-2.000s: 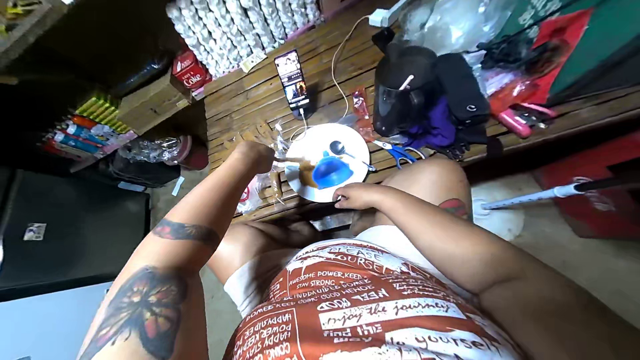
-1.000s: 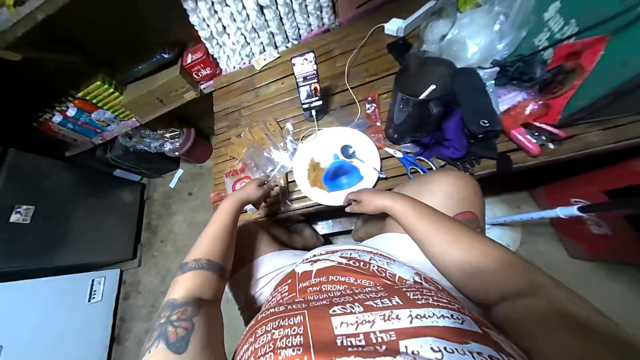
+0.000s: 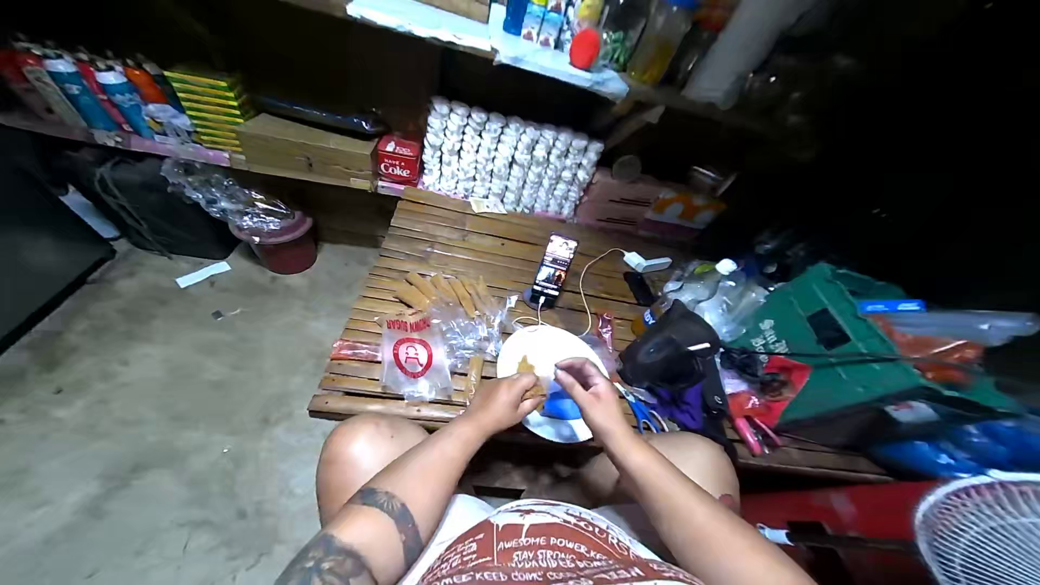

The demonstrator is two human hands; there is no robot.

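A white plate lies near the front edge of the slatted bamboo table, with brown sugar and a blue plastic piece on it. Over the plate's left side is my left hand, its fingers closed; whether it pinches something small cannot be made out. My right hand hovers over the right side, thumb and fingertips near each other; what lies between them is too small to tell. Left of the plate are a clear plastic bag with red print and several filled narrow brown packets.
Behind the plate a phone stands upright on its charging cable. Blue-handled scissors, a black container, a purple cloth and pink-handled pliers are at the right. A white fan stands at lower right.
My left hand has moved from the plastic bag to over the plate. My right hand has moved from the plate's near edge to above it. The view has swung widely.
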